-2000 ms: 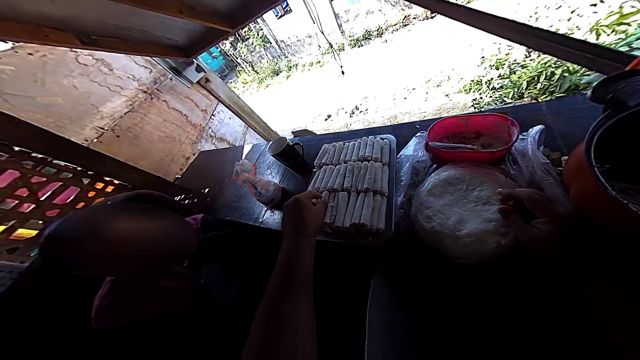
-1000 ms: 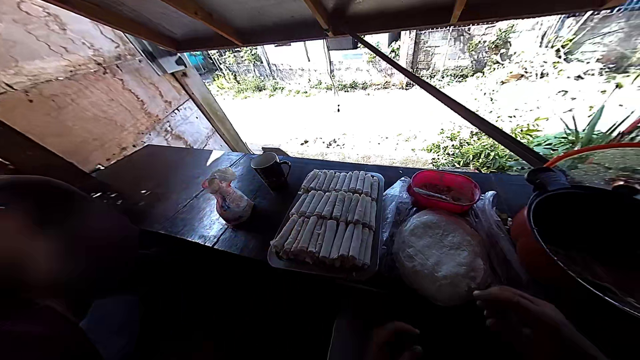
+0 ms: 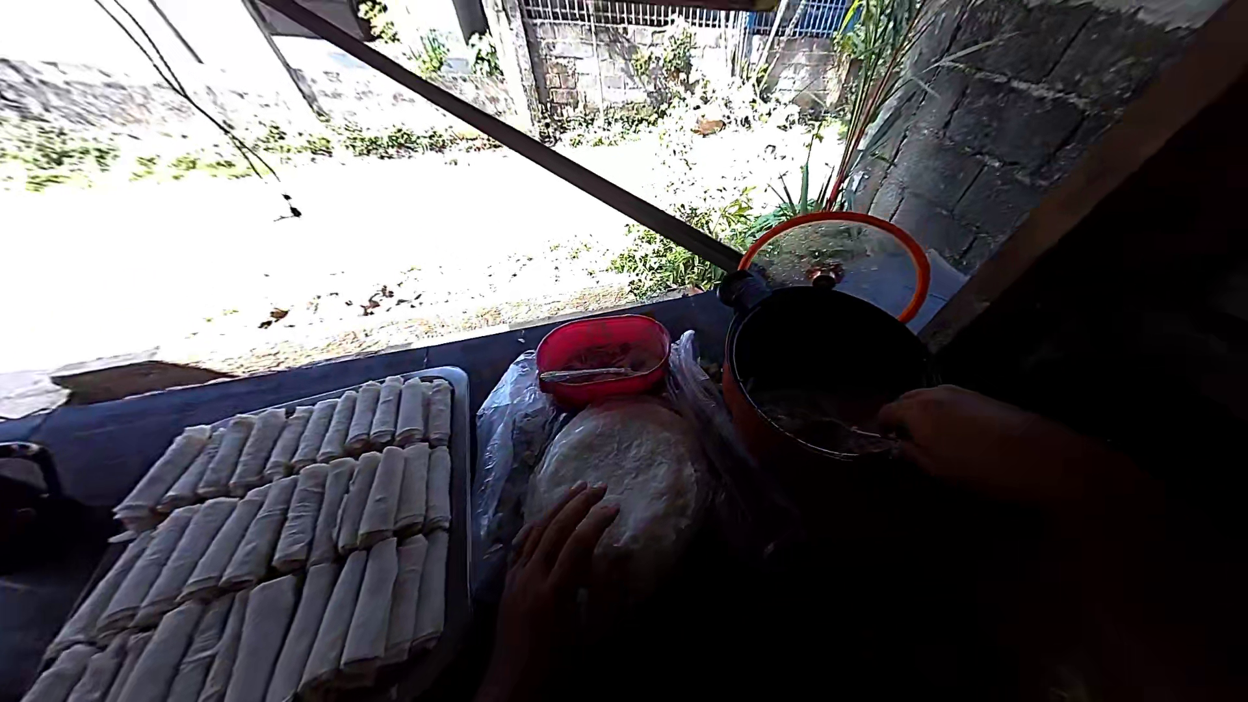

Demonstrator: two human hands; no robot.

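Observation:
My left hand (image 3: 561,551) rests with fingers apart on the lower left edge of a stack of round, thin white wrappers (image 3: 629,468) lying on clear plastic. At the rim of a deep dark pot (image 3: 829,341), my right hand (image 3: 921,424) is closed on a utensil, seemingly a spoon (image 3: 843,431), whose end is inside the pot. What the pot holds is too dark to make out. Behind the wrappers sits a red plastic bowl (image 3: 604,356) with some contents and a utensil laid across it. Rows of rolled wrappers (image 3: 322,517) fill a tray (image 3: 461,468) on the left.
A glass lid with an orange rim (image 3: 916,263) stands behind the pot. Crumpled plastic (image 3: 507,414) lies between tray and wrappers. A dark mug (image 3: 24,487) is partly visible at the left edge. A slanted bar (image 3: 546,156) crosses above the table's far side.
My right hand has moved from beside the wrappers to the pot, and my left hand now lies on the wrappers. The view has swung right.

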